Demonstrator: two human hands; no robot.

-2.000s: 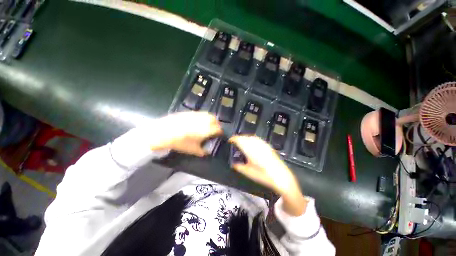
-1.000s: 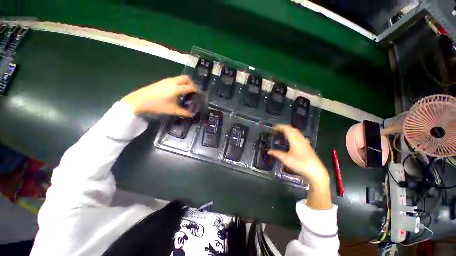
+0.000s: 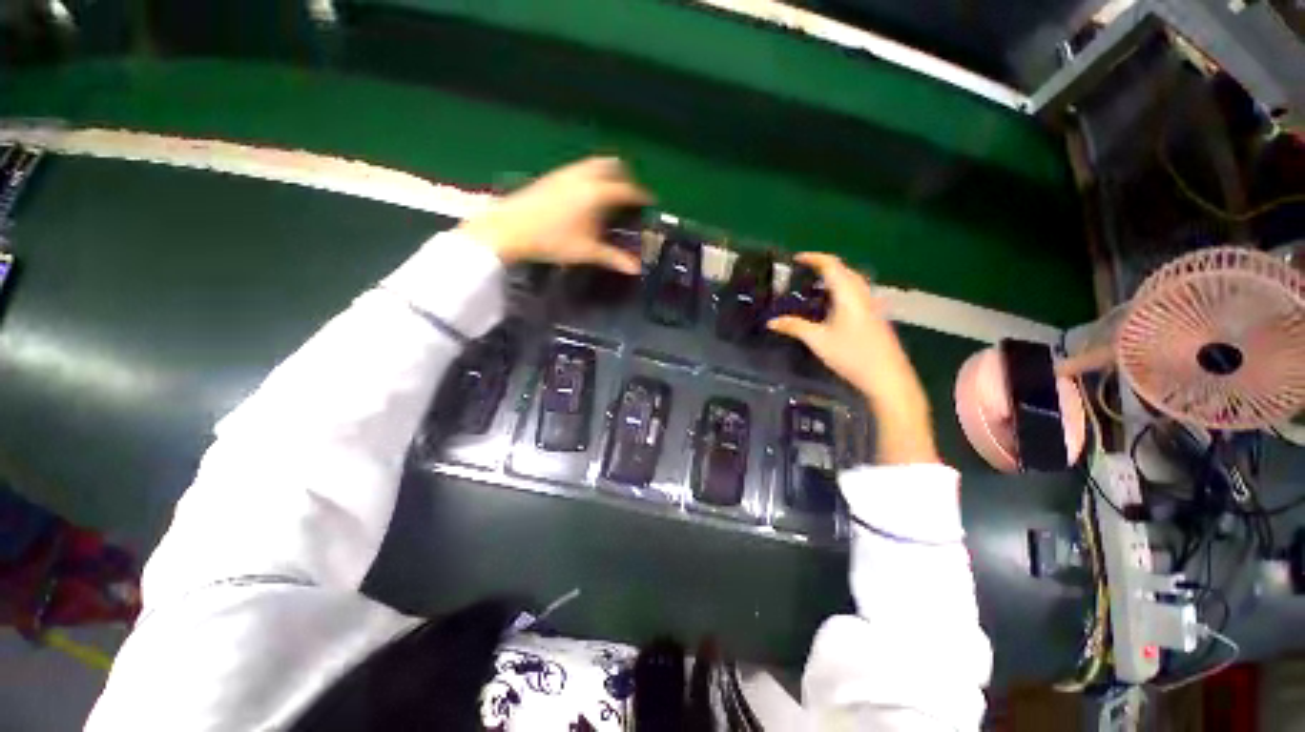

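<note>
A clear plastic tray [image 3: 651, 503] holds black phones in two rows. The near row shows several phones, one of them [image 3: 565, 396] near the left; the rightmost [image 3: 812, 455] shows a pale patch. My left hand [image 3: 558, 218], blurred, is at the far row's left end, its thumb and fingers around a dark phone-like piece. My right hand [image 3: 859, 343] is at the far row's right part, thumb and fingers around a black phone [image 3: 802, 296]. Two far-row phones [image 3: 676, 280] show between my hands. My hands and right forearm hide parts of the tray.
A pink fan [image 3: 1216, 340] stands at the right, with a dark smartphone [image 3: 1036, 406] on its base. A white power strip [image 3: 1131, 572] with tangled cables and a small black block [image 3: 1056, 552] lie nearby. A pale strip [image 3: 258, 165] and green conveyor belt [image 3: 472, 93] run behind the tray.
Both hands have moved to the far row, the right one from the near row. Pale patches seen earlier on most near-row phones no longer show. The red pen is out of sight.
</note>
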